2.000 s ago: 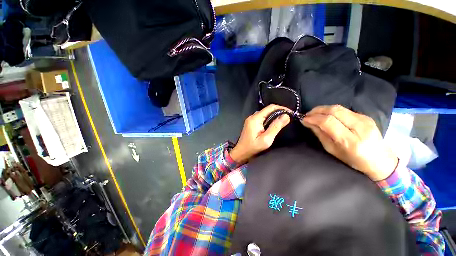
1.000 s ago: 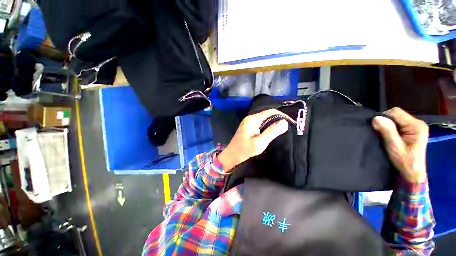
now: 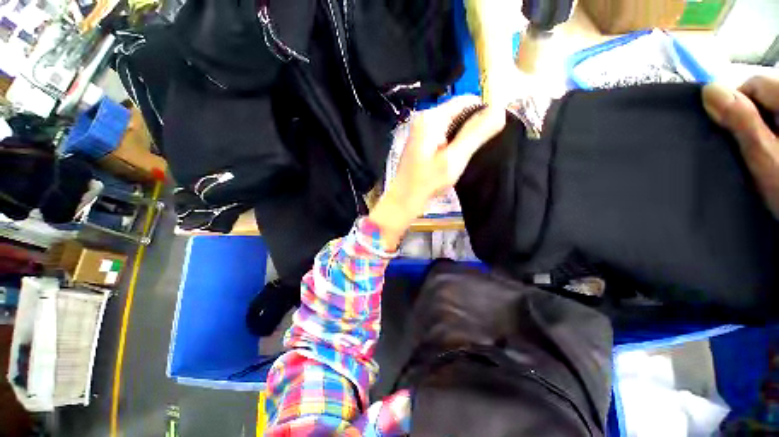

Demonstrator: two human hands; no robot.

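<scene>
A black fabric bag [image 3: 632, 188] is stretched between my two hands, raised above the apron [image 3: 504, 358] and in front of the bench. My left hand [image 3: 440, 154] pinches the bag's left edge, where a curved strip of zipper teeth [image 3: 461, 121] shows beside the thumb. My right hand [image 3: 752, 119] grips the bag's upper right corner and is cut off by the right edge of the picture. No slider can be made out at my fingertips.
A pile of black bags [image 3: 231, 128] with silvery zips hangs over the bench at the left. A blue crate [image 3: 218, 307] stands below. A blue-rimmed tray [image 3: 615, 60] of silvery bits lies behind the bag, beside a dark cylindrical fixture [image 3: 548, 12].
Both hands have raised the bag from the lap towards the bench. The view has shifted, so the bag pile and crate show larger and the tray stands behind the bag.
</scene>
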